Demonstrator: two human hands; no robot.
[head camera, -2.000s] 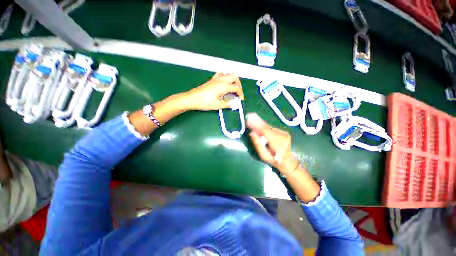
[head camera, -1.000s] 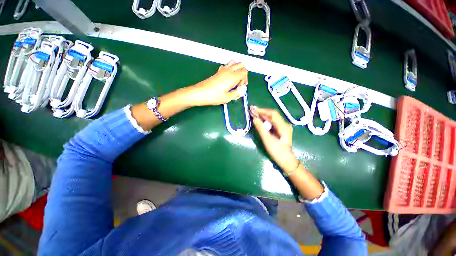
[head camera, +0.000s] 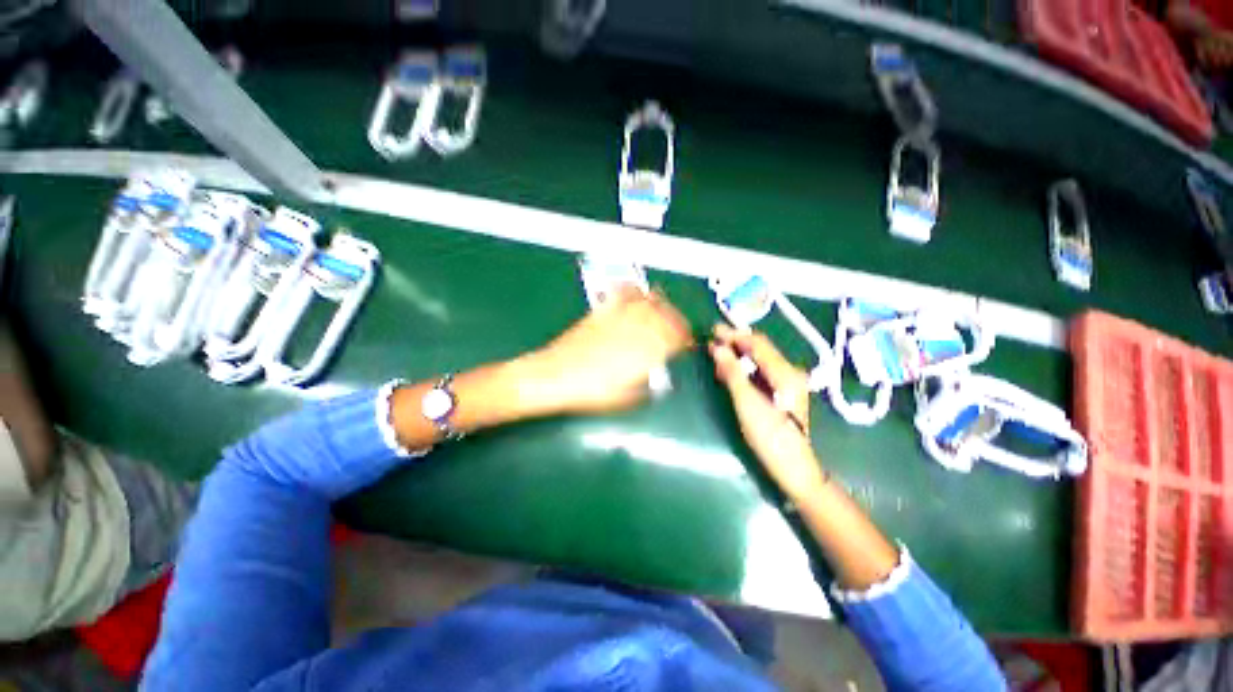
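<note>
My left hand (head camera: 622, 354), with a silver watch on the wrist, is closed over a white loop-shaped product. Its head end (head camera: 613, 279) shows just beyond my fingers; the hand hides most of the loop. My right hand (head camera: 771, 406) is just to the right, its fingers curled around a thin dark pen-like tool (head camera: 780, 410), mostly hidden. The fingertips of both hands are close together. A group of loops with blue labels (head camera: 903, 349) lies right of my right hand. An overlapping row of similar loops (head camera: 325, 308) lies at left.
A coral compartment tray (head camera: 1152, 473) stands at right on the green bench. A white strip (head camera: 473, 216) crosses the bench, with single loops (head camera: 646, 169) beyond it. A grey metal post (head camera: 203, 95) slants in at upper left. Part of another person (head camera: 81, 521) shows at lower left.
The view has shifted, so bench items sit lower. My left hand now covers the loop's open part, which showed below it before, and the head end is uncovered. My right hand is nearer my left fingertips.
</note>
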